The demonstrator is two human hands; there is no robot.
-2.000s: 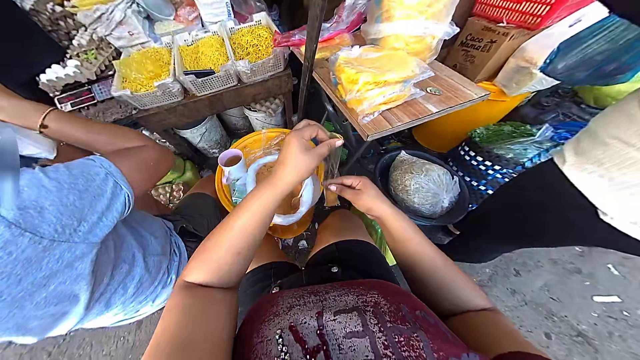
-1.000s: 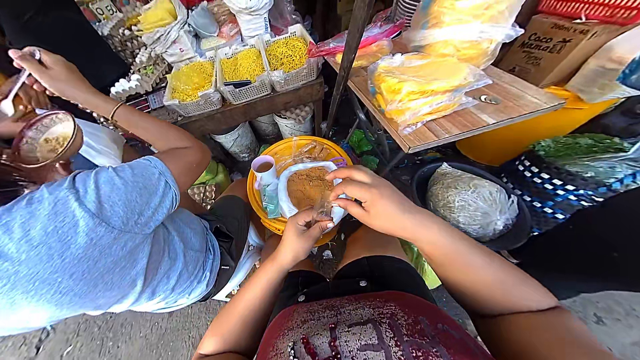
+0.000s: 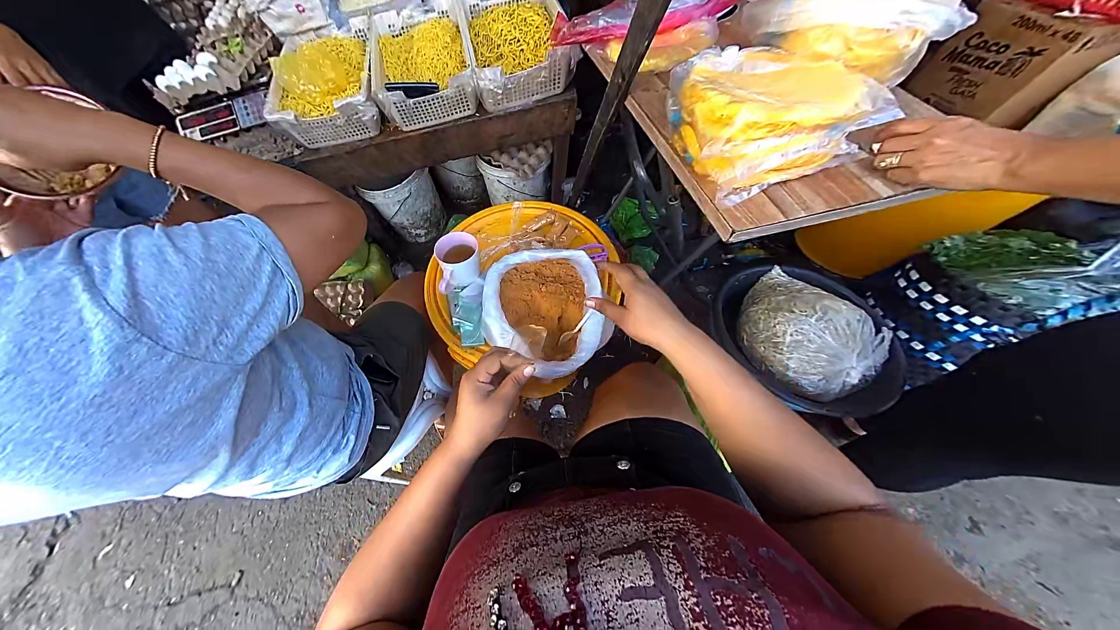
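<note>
An open white plastic bag [image 3: 492, 302] of orange-brown powder [image 3: 544, 302] sits on a round yellow tub [image 3: 435, 306]. My left hand [image 3: 490, 394] is at the bag's lower left edge, thumb and finger pinching what looks like a small clear plastic bag [image 3: 531, 336] over the powder. My right hand [image 3: 643, 306] is at the right rim, fingers bent. A thin shiny thing, perhaps a spoon, lies by its thumb; whether the hand grips it is unclear. A pale mug [image 3: 458, 262] of brown liquid and green packets [image 3: 467, 313] are on the tub, left of the white bag.
At my left sits a person in a blue shirt [image 3: 157, 350], holding a bowl. Another person's hand [image 3: 949, 153] rests on the wooden table [image 3: 752, 210] beside bagged yellow food [image 3: 770, 114]. A black basin [image 3: 731, 306] holds a full plastic bag. Baskets of yellow noodles [image 3: 424, 61] stand ahead.
My hands, close together over the powder a second ago, are now apart at the bag's two sides. Another person's hand has appeared on the wooden table. The seated person's raised arm has come down.
</note>
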